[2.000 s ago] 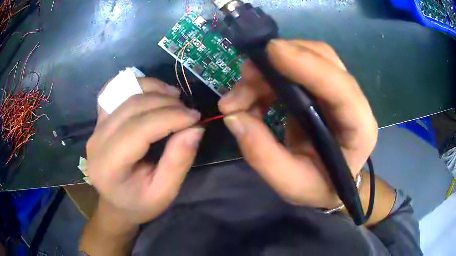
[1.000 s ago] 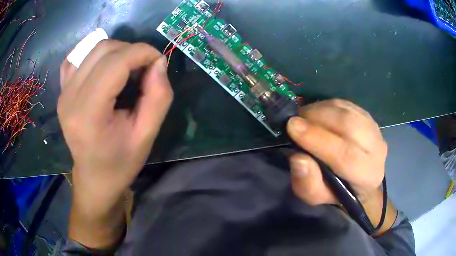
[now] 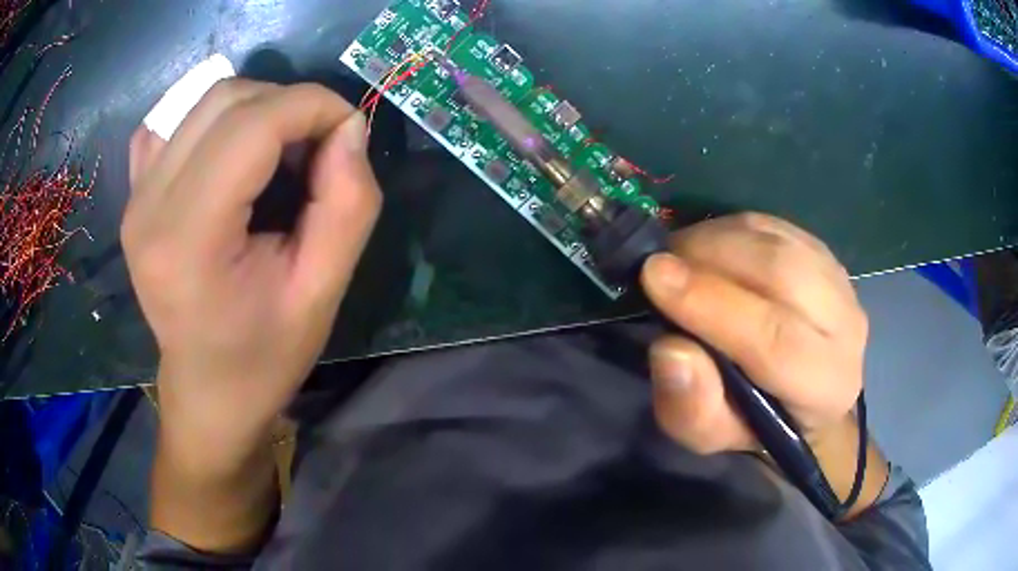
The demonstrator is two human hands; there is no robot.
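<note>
A green PCB panel strip with a white edge lies diagonally on the dark bench. My right hand holds the black soldering iron by its handle. The iron lies over the strip, its tip near the upper left end among small parts. My left hand, with a white wrap on one finger, pinches a red lead wire between thumb and forefinger. The wire's far end is at the board near the iron tip; exact contact cannot be told. Other thin wires hang from the strip.
A tangle of red lead wires lies on the bench at the left. A blue tray with green strips shows at the upper right corner. The bench's front edge runs before my body. Blue things show below the bench.
Two seconds ago both hands held the red wire between them; now only my left hand holds it, at the board. The iron's tip has come down to the strip. Since one second ago little has moved.
</note>
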